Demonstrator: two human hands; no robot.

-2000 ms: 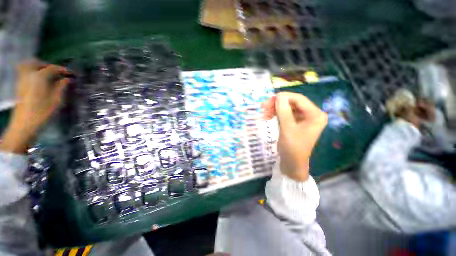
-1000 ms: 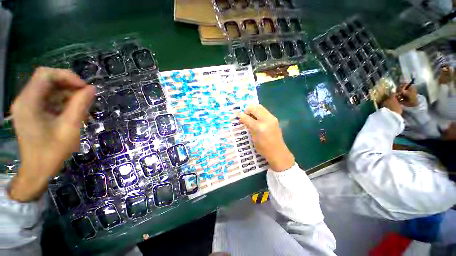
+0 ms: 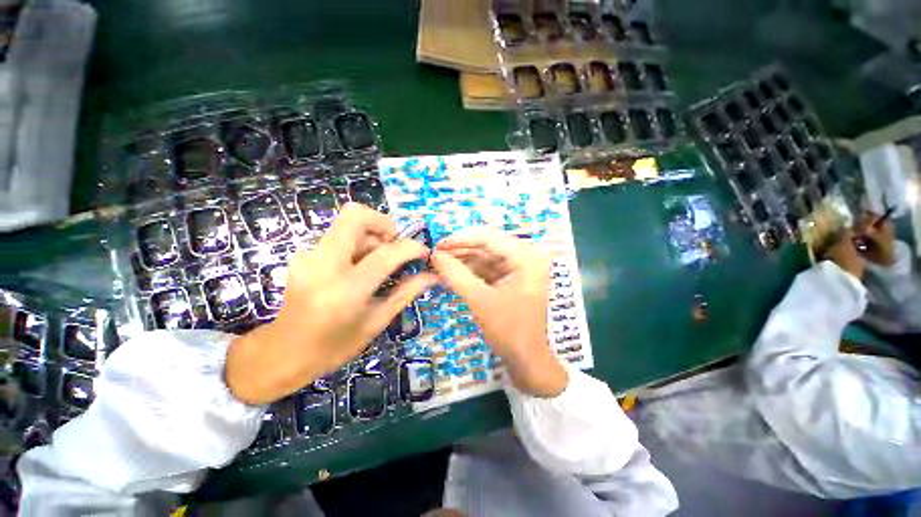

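Note:
My left hand [image 3: 333,293] is raised over the right side of the clear blister tray [image 3: 237,257], its fingers closed on a black watch frame [image 3: 408,269] that is mostly hidden by them. My right hand [image 3: 502,298] is over the white sticker sheet [image 3: 571,313]. Its thumb and finger meet at the frame's right edge, touching or nearly touching the left fingertips. Whether they pinch a small sticker is too small to tell. The tray holds rows of black rounded-square frames. Blue tabs crowd the left and upper parts of the sheet; short dark strips line its right side.
Another tray [image 3: 83,338] lies at the left edge. A far tray [image 3: 596,101] lies partly on cardboard [image 3: 454,40]. A yellow strip [image 3: 612,170] lies beyond the sheet. A dark tray [image 3: 773,151] is at right, near another person's hands [image 3: 858,245] and white sleeves.
My left hand has moved right and down from the tray's upper left and now holds a frame. My right hand has moved left to meet it. The view has shifted slightly.

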